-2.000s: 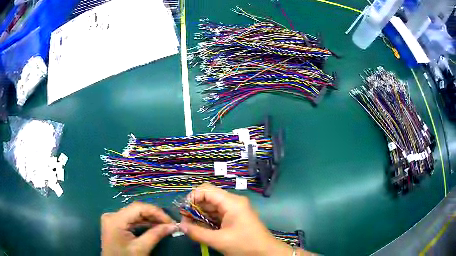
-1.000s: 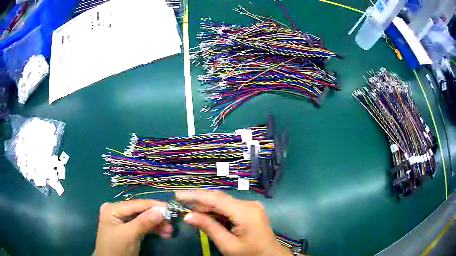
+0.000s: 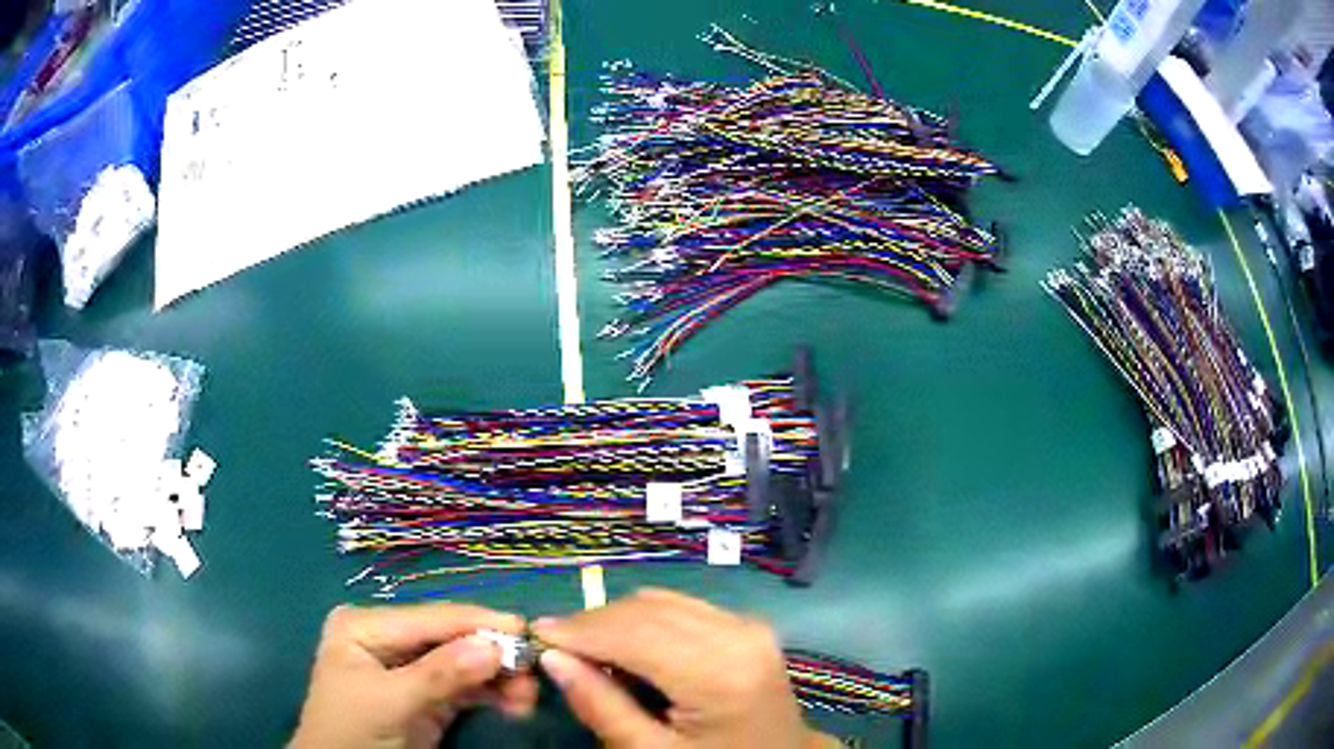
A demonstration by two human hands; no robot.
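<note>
My left hand [image 3: 417,680] pinches a small white marker sleeve [image 3: 508,645] at the bottom centre. My right hand [image 3: 673,670] grips a wire harness [image 3: 863,683] whose silvery wire tips meet the sleeve between my fingertips. How far the tips are inside the sleeve cannot be told. The harness's black connector block [image 3: 916,708] shows beyond my right hand at the bottom edge. The labelled harness stack [image 3: 556,490] lies just beyond my hands, with white squares near its black blocks.
The unlabelled harness pile [image 3: 790,190] lies farther back. A right-hand harness pile [image 3: 1170,351] lies near the table edge. An open bag of sleeves [image 3: 110,439] is at left. A white paper sheet [image 3: 344,139] and a blue bin [image 3: 125,73] are upper left. A plastic cup [image 3: 1094,103] is upper right.
My hands have drawn closer together, and the wire tips now meet the sleeve in my left fingers. The whole view has shifted slightly. The harness piles look unchanged.
</note>
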